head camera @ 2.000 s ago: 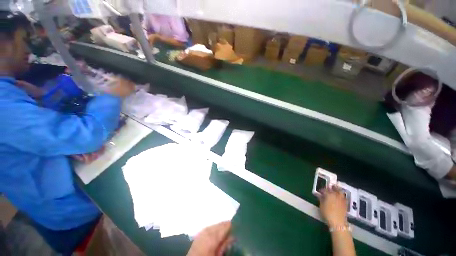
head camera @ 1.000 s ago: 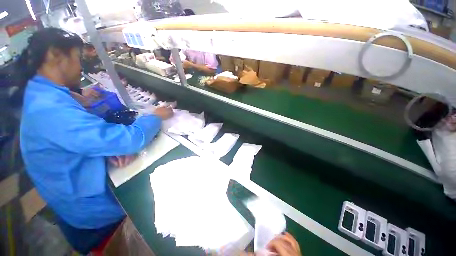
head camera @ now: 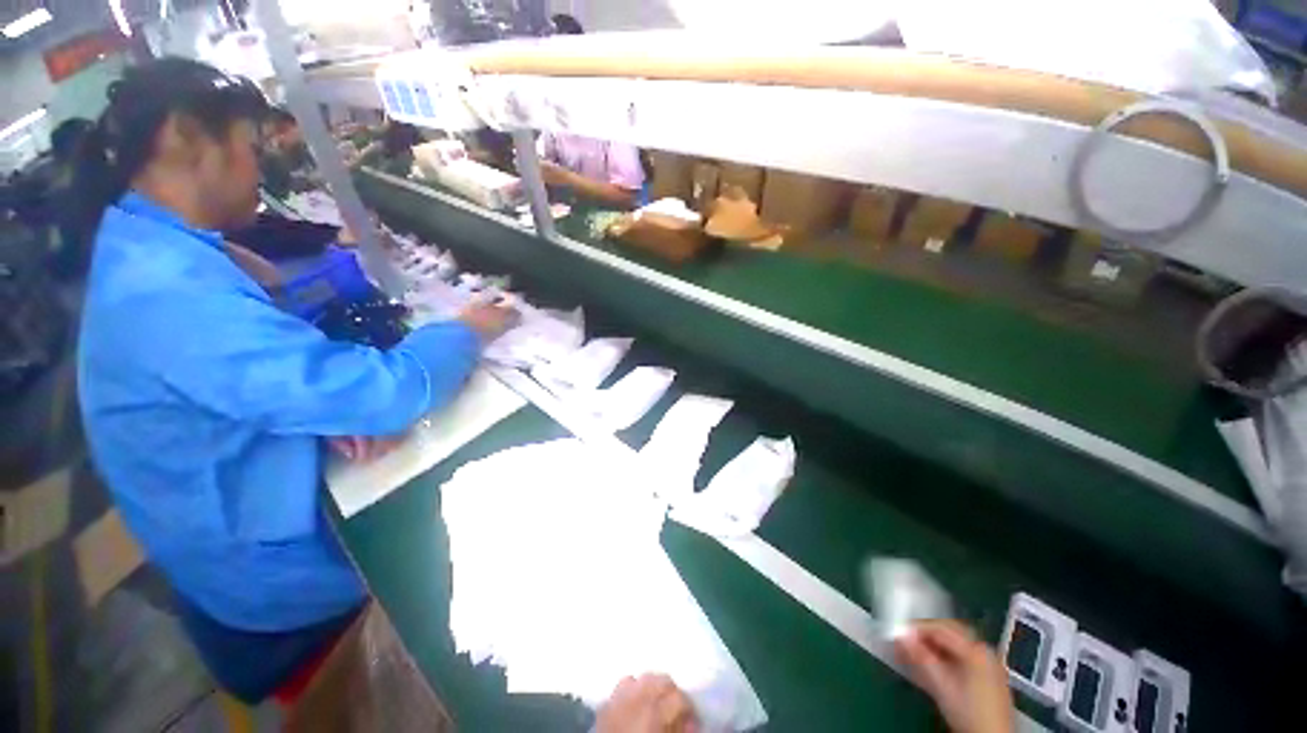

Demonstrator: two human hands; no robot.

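My right hand (head camera: 958, 676) is over the belt and guide rail at the lower right, holding a small, blurred white device unit (head camera: 903, 593). Three bare white device units (head camera: 1097, 685) with dark windows stand in a row just right of it. My left hand (head camera: 645, 706) is at the lower edge of the glaring stack of empty bags (head camera: 559, 573), cut off by the picture's bottom; whether it grips a bag I cannot tell. The nearest bagged unit (head camera: 748, 487) lies by the rail, left of my right hand.
The guide rail (head camera: 810, 590) runs between bench and dark green belt. More bagged units (head camera: 631, 397) lie farther left. A person in blue (head camera: 258, 387) works at the left over a pale work board (head camera: 423, 455). A white overhead frame (head camera: 860, 126) crosses above; a white sleeve shows far right.
A bagged unit now lies by the rail where none lay before. The bag near my hand is gone from there. My right hand is now at the bare units, whose row is shorter.
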